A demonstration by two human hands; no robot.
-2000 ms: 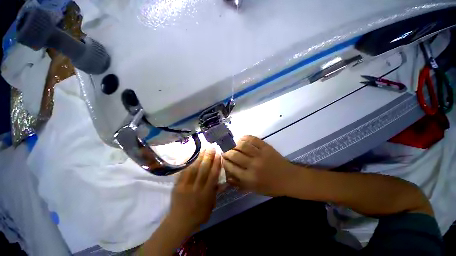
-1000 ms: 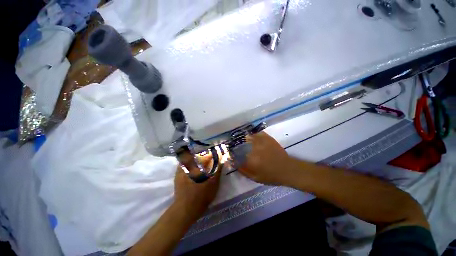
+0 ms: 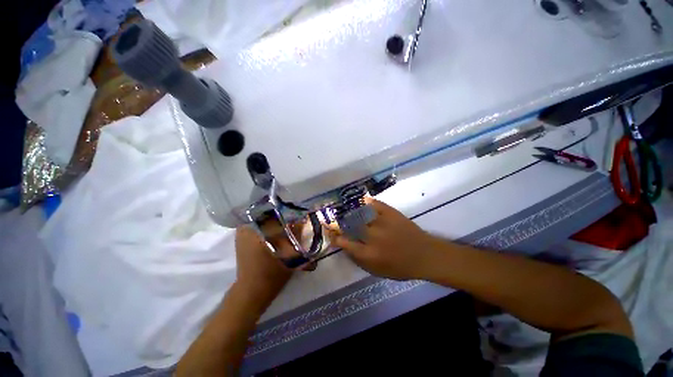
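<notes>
The white sewing machine [image 3: 317, 96] fills the upper middle, with a blue stripe along its lower side. White garment cloth [image 3: 140, 250] lies spread left of and under its head. My left hand [image 3: 269, 254] is at the needle area, partly hidden behind the shiny metal thread guard [image 3: 295, 239]; its fingertips are hidden. My right hand [image 3: 384, 239] is just right of the presser area, fingers bent, its fingertips partly behind a grey part [image 3: 357, 221]. A small pale bit of cloth [image 3: 319, 237] shows between the hands. I cannot see clearly what either hand grips.
Dark-red thread snips [image 3: 564, 157] lie on the bed to the right. Scissors with orange and green handles [image 3: 626, 171] are at the right edge, above red cloth [image 3: 612, 228]. A ruled grey table edge [image 3: 516, 221] runs along the front. A shiny brown packet [image 3: 111, 110] lies upper left.
The view has shifted, so the machine head sits further right. My left hand has moved from beside the right hand to behind the thread guard. My right hand stays by the presser area.
</notes>
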